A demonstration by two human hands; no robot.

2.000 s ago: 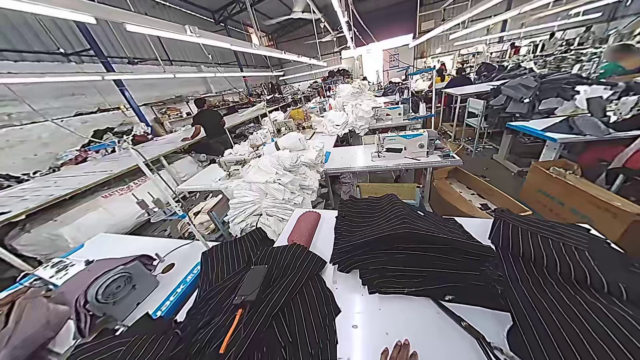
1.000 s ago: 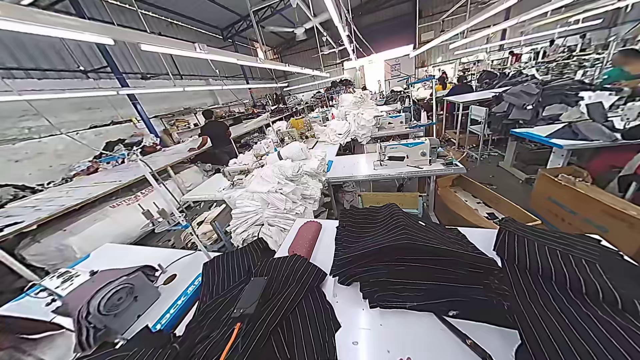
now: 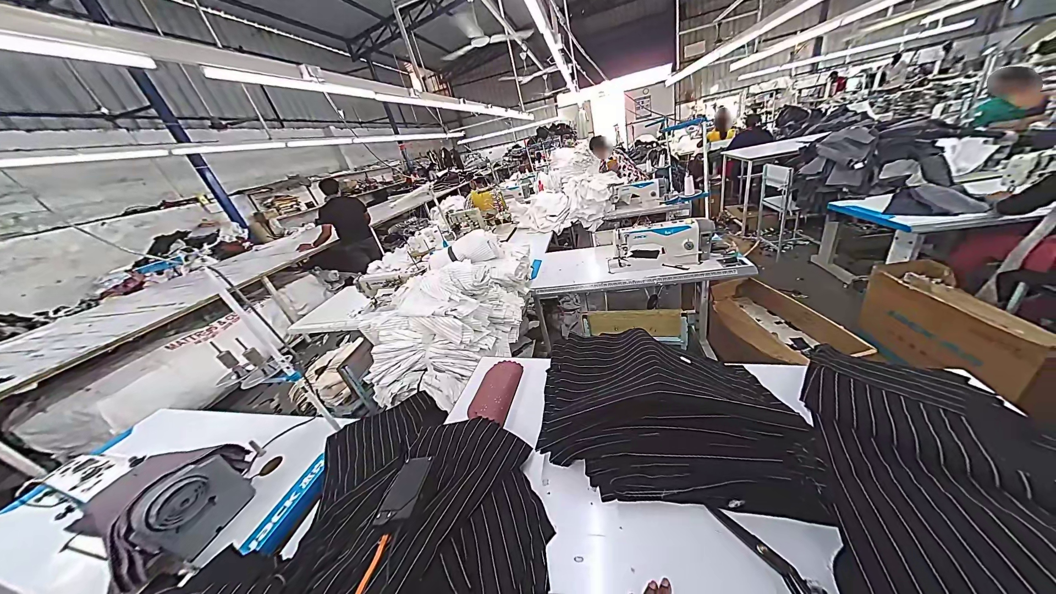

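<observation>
Only the fingertips of one hand, seemingly my right hand (image 3: pixel 657 586), show at the bottom edge, over the white tabletop (image 3: pixel 606 528); they hold nothing visible. My left hand is out of view. Dark shears (image 3: pixel 763 549) lie to the right of the fingertips, partly cut off below. Beyond them spreads a fanned stack of black pinstriped fabric pieces (image 3: pixel 668 421). More pinstriped fabric (image 3: pixel 932 470) lies at the right. At the left, a black phone-like device (image 3: pixel 403 491) with an orange cable (image 3: pixel 374 565) rests on pinstriped pieces (image 3: pixel 487 511). A dusty-red roll (image 3: pixel 496 392) lies behind.
A rolled grey fabric bundle (image 3: pixel 177 507) sits on the left table. White fabric piles (image 3: pixel 445 322), a sewing machine (image 3: pixel 660 241) and cardboard boxes (image 3: pixel 949 330) stand beyond. One person (image 3: pixel 342 223) stands by the long left table; other people are farther back.
The hand showed more of its fingers two seconds ago, was out of view one second ago, and now shows only fingertips. The fabric stacks and shears look unchanged.
</observation>
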